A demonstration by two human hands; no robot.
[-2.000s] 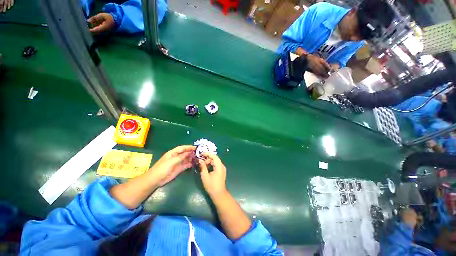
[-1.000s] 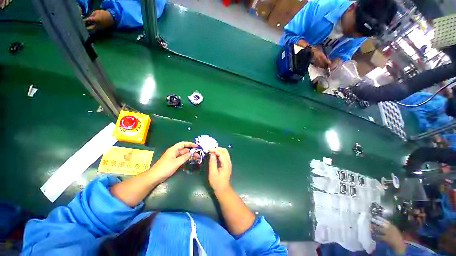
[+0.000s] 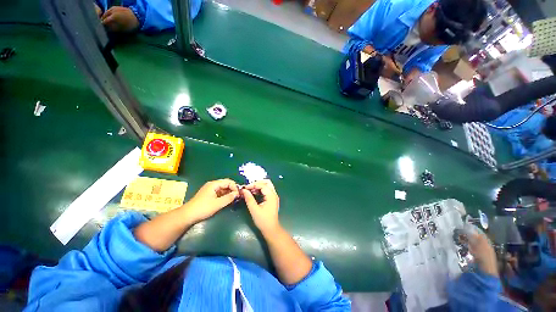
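My left hand (image 3: pixel 218 196) and my right hand (image 3: pixel 262 200) meet at the fingertips over the near side of the green belt. Both hold a small dark unit (image 3: pixel 239 191) between them, mostly hidden by the fingers. A loose pile of small white parts (image 3: pixel 253 172) lies just beyond my fingertips. Further out on the belt a dark unit (image 3: pixel 188 114) and a white round unit (image 3: pixel 216 111) lie side by side.
A yellow box with a red stop button (image 3: pixel 161 152), a yellow label (image 3: pixel 153 194) and a white strip (image 3: pixel 97 196) are at left, near a grey post (image 3: pixel 100 73). At right, a white sheet (image 3: pixel 420 256) bears dark units beside another worker's hand (image 3: pixel 481 248). A worker sits opposite.
The units on the belt have moved left. My fingertips have drawn together around the unit, a little nearer to me. Another worker's arm has reached further in over the white sheet at right.
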